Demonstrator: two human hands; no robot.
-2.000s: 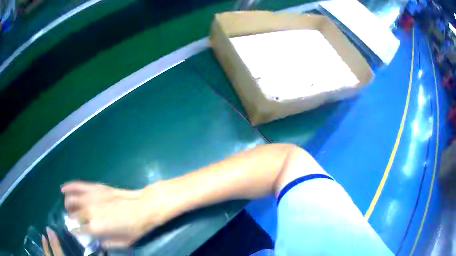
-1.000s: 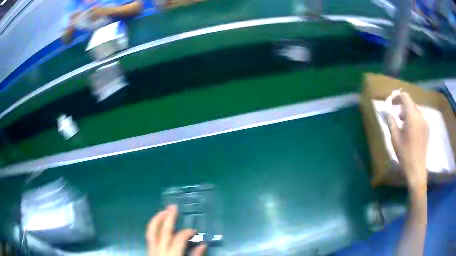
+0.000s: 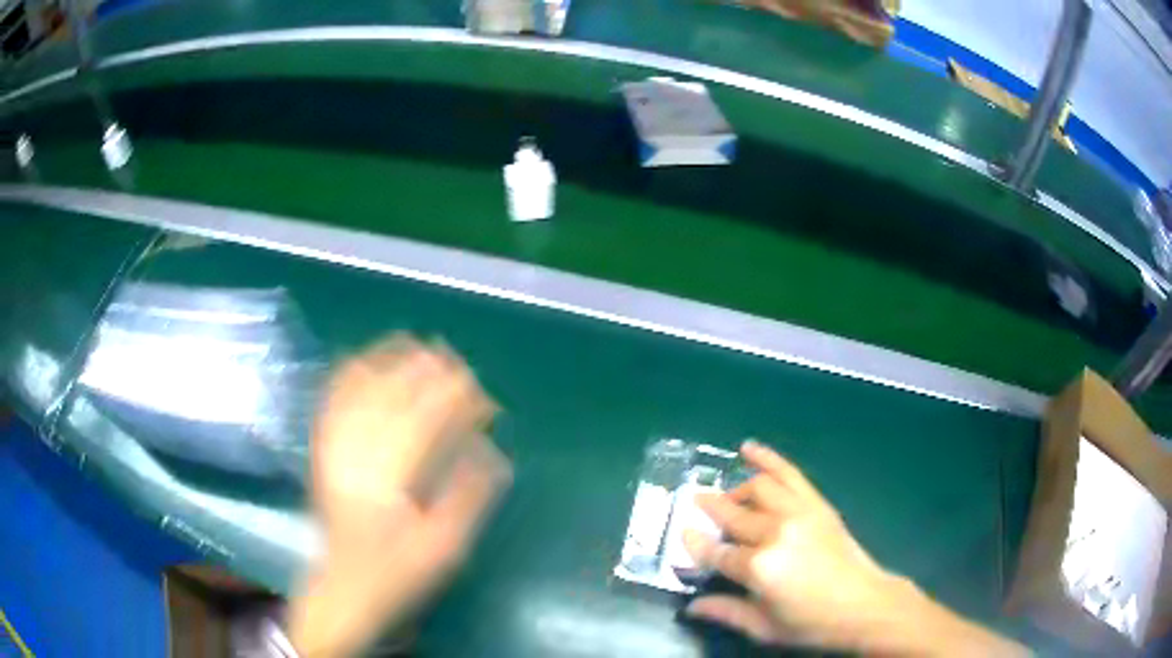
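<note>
A clear blister tray (image 3: 649, 521) lies on the green bench at lower centre. A white power adapter (image 3: 692, 530) is in it, partly covered by my right hand. My right hand (image 3: 784, 546) rests on the tray's right side, its fingertips on the white adapter. My left hand (image 3: 405, 476) is blurred, above the bench left of the tray; its fingers are curled and I cannot tell if it holds anything. A shiny stack of blister trays (image 3: 193, 373) lies on the bench at left, beyond my left hand.
An open carton of white parts (image 3: 1054, 514) stands at the right edge. Beyond the metal rail (image 3: 578, 298), the green belt carries a white adapter (image 3: 530, 186), a grey-white box (image 3: 679, 122) and small white pieces at left. A brown lower carton (image 3: 193, 617) shows below the bench.
My right hand has left the carton and is now at the tray. My left hand has come off the tray and moved left towards the stack. The view has turned.
</note>
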